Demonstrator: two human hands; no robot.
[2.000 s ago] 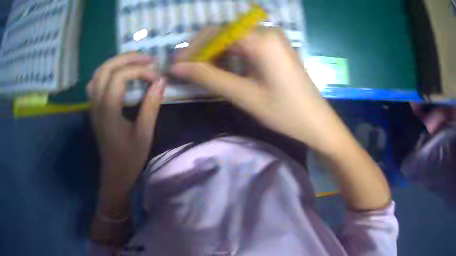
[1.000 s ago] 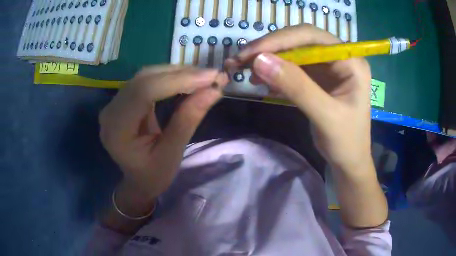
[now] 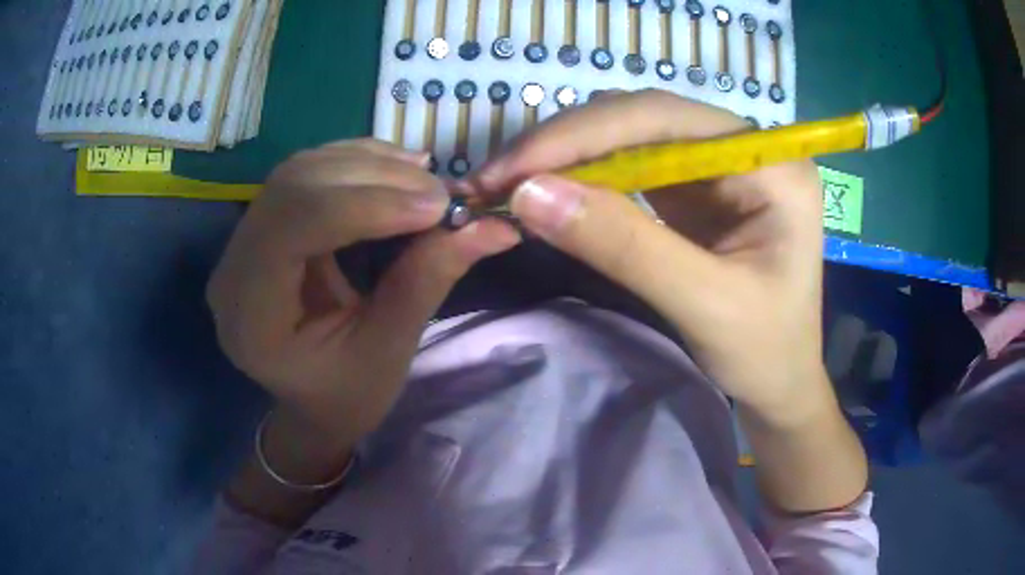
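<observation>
My left hand (image 3: 326,264) pinches a tiny round disc unit (image 3: 457,212) between thumb and fingertips, its shiny centre showing, just in front of the tray's near edge. My right hand (image 3: 697,242) holds a thick yellow probe pen (image 3: 731,156); its pale end cap points right, with a red wire at the rear. The pen's tip is hidden by my right fingers, which meet the disc. Behind my hands lies a white foam tray (image 3: 392,133) with rows of discs joined in pairs by tan strips.
Stacked foam trays (image 3: 216,84) stand at the left. A yellow-green label (image 3: 129,157) and yellow tape (image 3: 214,190) mark the left front edge. A green label (image 3: 840,200) and blue tape (image 3: 899,262) are at the right front. A person's pink sleeve (image 3: 998,328) shows at the far right.
From blurred positions over the tray, my hands came toward me and together. Since one second ago they shifted slightly left, and the disc turned its shiny centre into view.
</observation>
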